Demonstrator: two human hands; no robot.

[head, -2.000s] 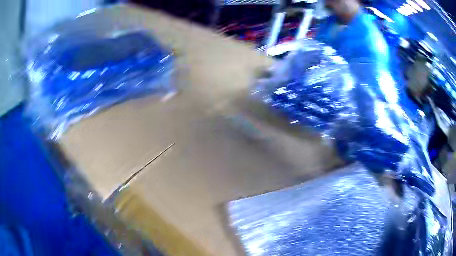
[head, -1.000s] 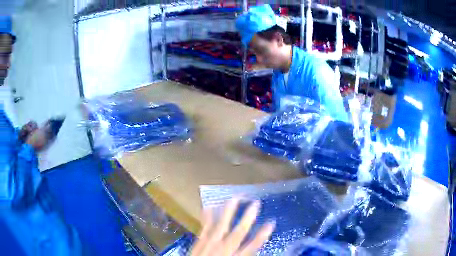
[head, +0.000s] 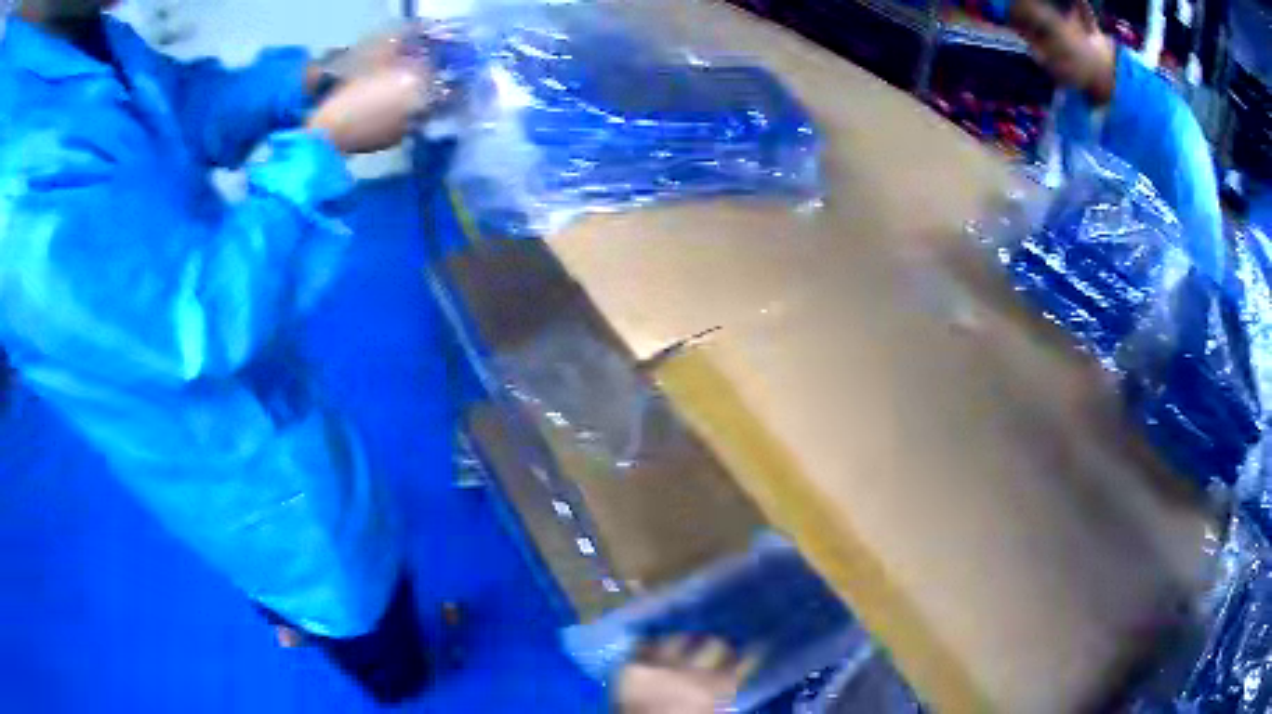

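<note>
A dark blue bagged unit in clear, whitish plastic point(head: 781, 611) is at the bottom centre, overlapping the table's taped front edge. My left hand point(head: 681, 672) is at its lower left, blurred and cut off by the picture's bottom edge, with its fingers curled on the plastic; the thumb is hidden. My right hand is out of the picture. A pile of bagged blue units point(head: 656, 133) lies on the cardboard-covered table top point(head: 837, 321) at the upper left. More bagged units point(head: 1102, 265) lie at the right.
A person in a blue smock point(head: 182, 293) stands at the left, hands near the bagged pile. Another person point(head: 1165, 126) stands behind the table. Brown cardboard point(head: 656, 488) lies on a lower level below the taped edge point(head: 781, 481). Loaded racks point(head: 977, 70) stand behind.
The view has swung left and down. The bagged unit near my left hand has moved from the table top out over the front edge. The person at the left now reaches towards the bagged pile.
</note>
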